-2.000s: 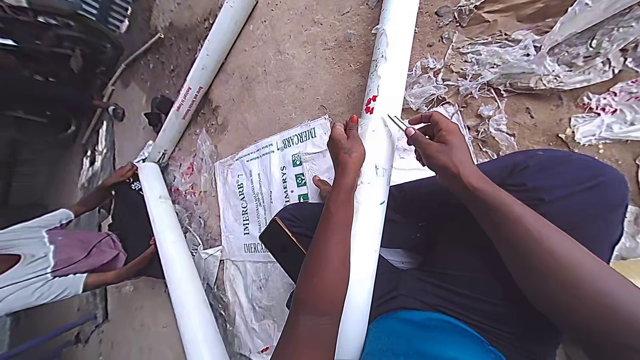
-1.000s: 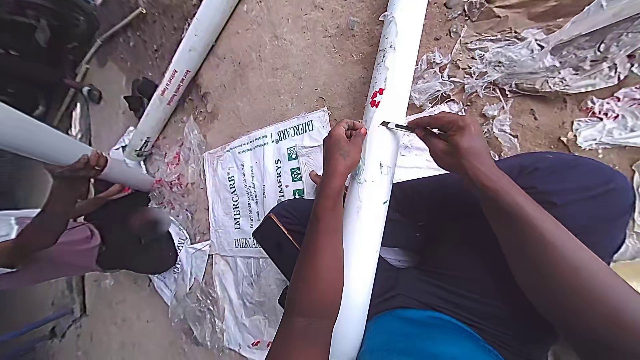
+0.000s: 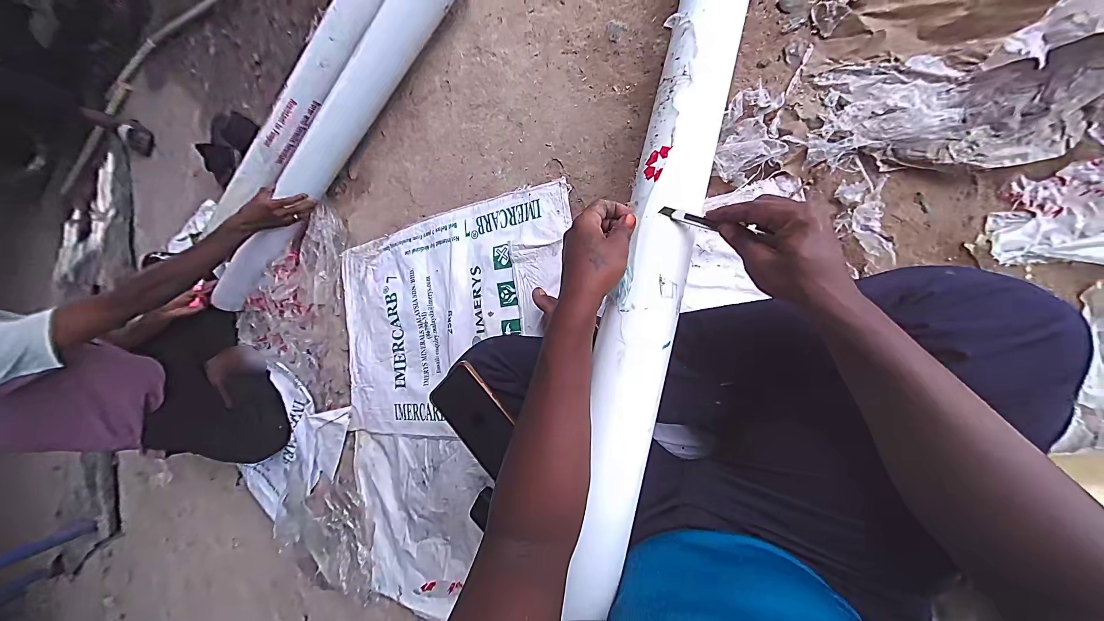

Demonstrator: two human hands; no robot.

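Observation:
A long white plastic pipe [image 3: 634,345] lies across my lap, with red marks [image 3: 656,163] and ragged film on its upper part. My right hand [image 3: 780,241] pinches a small blade [image 3: 683,217], its dark tip over the pipe's surface just below the red marks. On the pipe's left edge is my left hand [image 3: 599,246], its fingers curled together by the thumb; whether they pinch a bit of film cannot be told.
A printed white woven sack [image 3: 431,302] lies left of the pipe, with a dark phone [image 3: 473,414] near my thigh. Further left, a co-worker's hand [image 3: 274,210] rests on another white pipe [image 3: 362,95], beside a similar one. Torn plastic film [image 3: 949,112] litters the ground at right.
The co-worker's pipe, which pointed in from the left edge a second ago, now lies alongside the other pipe at upper left. My blade hand stays near the red marks.

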